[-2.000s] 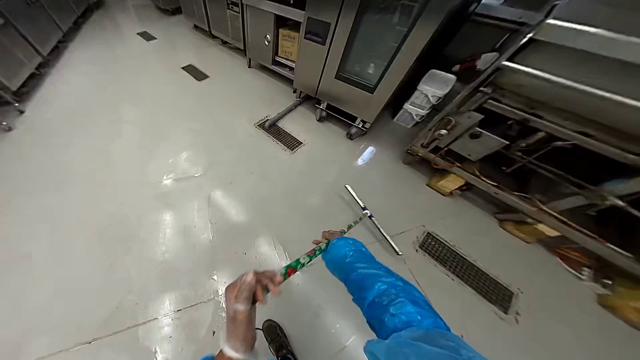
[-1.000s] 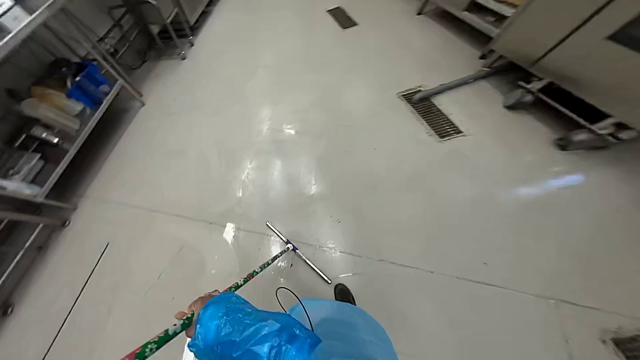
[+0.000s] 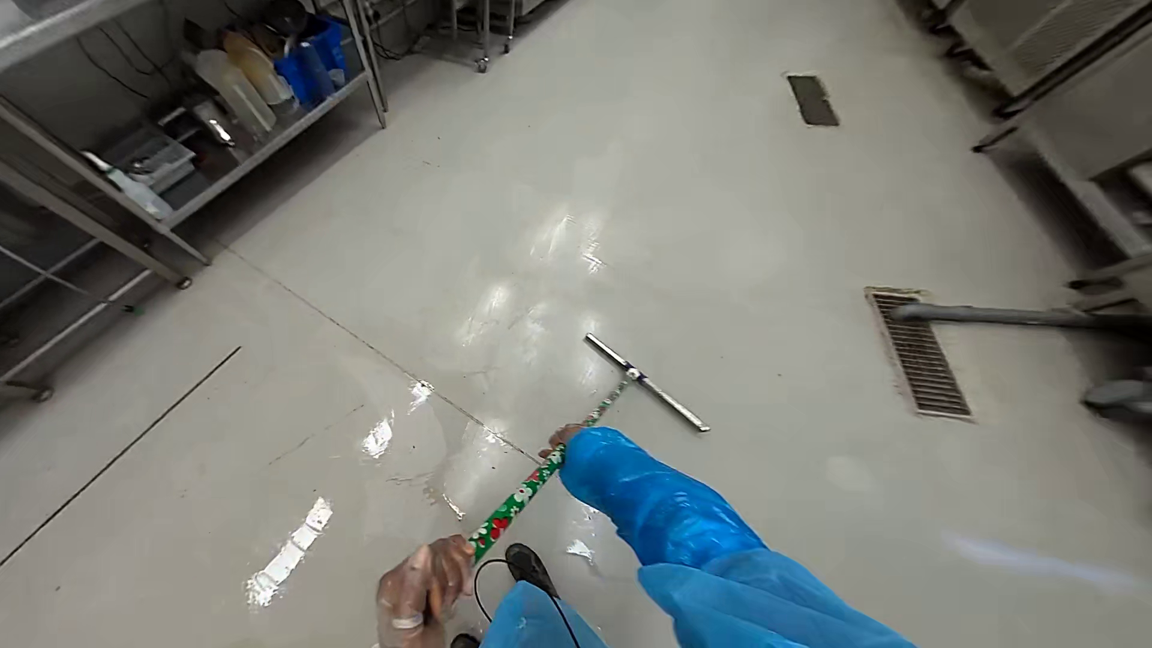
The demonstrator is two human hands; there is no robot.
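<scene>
A floor squeegee (image 3: 661,396) with a metal blade rests on the wet, pale floor in the middle of the head view. Its handle (image 3: 515,506), patterned green, red and white, slants down to the left. My left hand (image 3: 425,583), in a clear glove, is closed round the handle's upper end at the bottom of the view. Farther down the handle my right hand (image 3: 562,439) grips it, partly hidden by a blue plastic sleeve (image 3: 657,495). The blade lies beyond my right hand.
A metal shelf rack (image 3: 270,148) with bottles and a blue container (image 3: 310,63) stands at upper left. On the right a pipe (image 3: 1008,315) reaches a floor drain grate (image 3: 927,360); another drain (image 3: 812,100) lies farther off. Wheeled equipment lines the right edge. My dark shoe (image 3: 529,569) is below the handle.
The view has swung left, bringing the shelf rack in. Both hands show on the handle now; one second ago my left hand was out of view.
</scene>
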